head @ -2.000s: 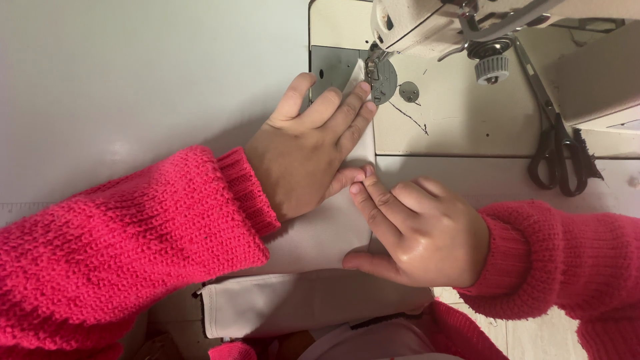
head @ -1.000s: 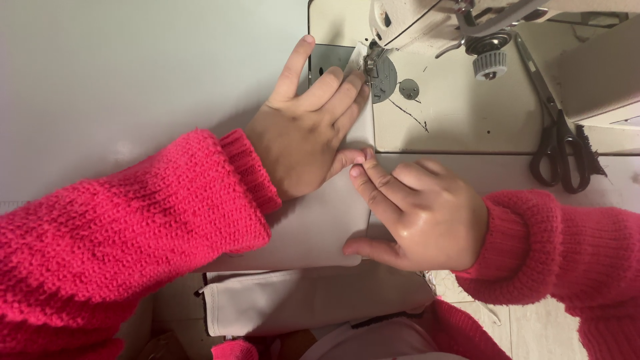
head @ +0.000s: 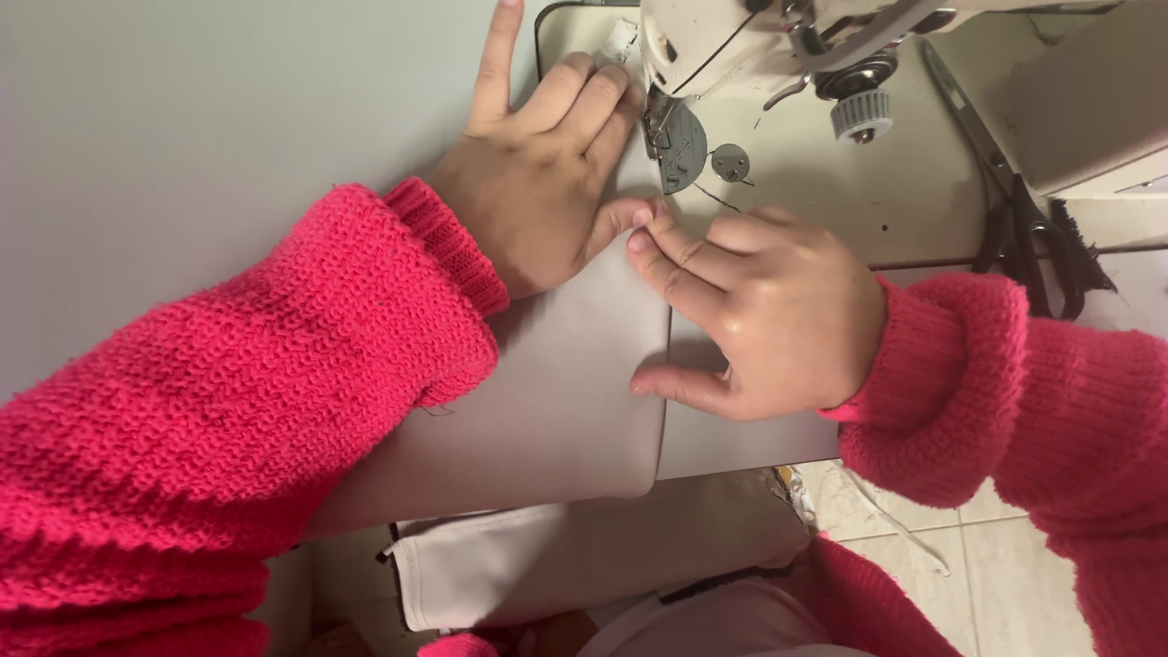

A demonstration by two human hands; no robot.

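Light grey fabric (head: 566, 392) lies over the table edge, its right edge running up to the presser foot (head: 655, 128) of a sewing machine (head: 698, 36). My left hand (head: 547, 173) rests palm down on the fabric, fingers spread, fingertips just left of the presser foot. Its thumb meets the fingertips of my right hand (head: 776, 301) at the fabric's edge below the foot. The right hand's index and middle fingers touch down there, with its thumb held apart. A small white end of material (head: 620, 41) shows beyond my left fingertips.
Black-handled scissors (head: 1031, 219) lie on the right of the machine bed (head: 821, 192), beside a dark fabric scrap (head: 1081, 246). A dark loose thread (head: 718, 198) lies by the needle plate (head: 684, 151). More grey fabric (head: 547, 547) hangs below the table edge, above a tiled floor (head: 995, 557).
The fabric has moved up past the presser foot, its lower edge now higher on the table. My left hand has slid up alongside the foot, its index finger stretched out.
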